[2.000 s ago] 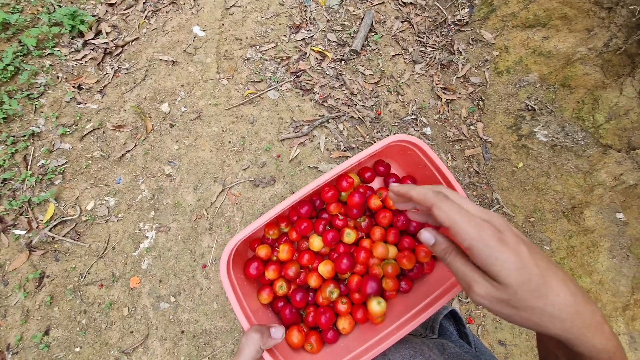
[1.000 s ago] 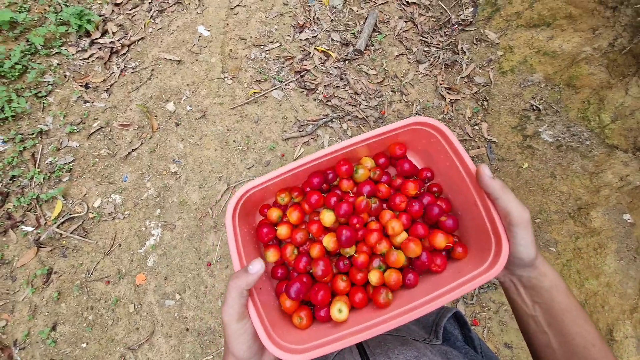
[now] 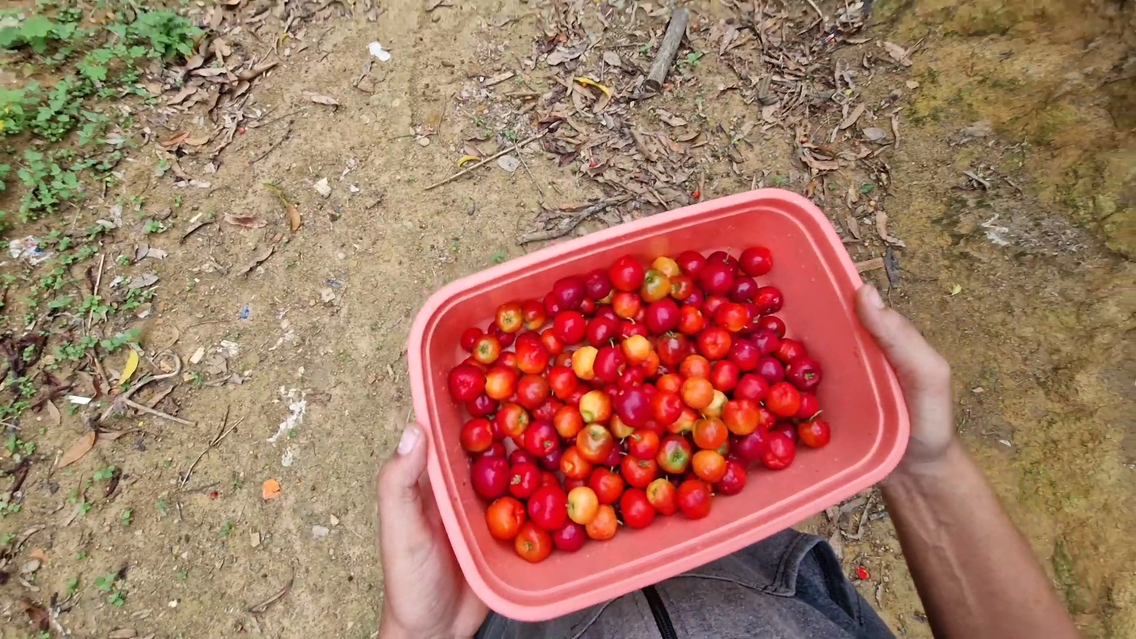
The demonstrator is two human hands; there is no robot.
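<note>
A pink plastic tub (image 3: pixel 648 581), rectangular with rounded corners, is held in front of my body, its right end tilted up in the view. Many small red, dark red and orange-yellow acerola-like cherries (image 3: pixel 635 404) lie inside, spread across its bottom. My left hand (image 3: pixel 422 541) grips the tub's lower left side, thumb against the rim and the fingers hidden beneath. At the right end, my right hand (image 3: pixel 910 382) holds the tub with the thumb on the rim; its other fingers are out of sight under the tub.
Bare sandy ground (image 3: pixel 355 293) lies below, with dry leaves (image 3: pixel 639 133) and a short piece of wood (image 3: pixel 667 49) beyond the tub. Green weeds (image 3: pixel 58 111) grow at the upper left. A mossy earth surface (image 3: pixel 1047 266) is on the right. Grey cloth clothing (image 3: pixel 728 595) shows beneath the tub.
My right hand was over the cherries two seconds ago; it has moved to the tub's right end and grips it there. The cherries lie more spread out than before.
</note>
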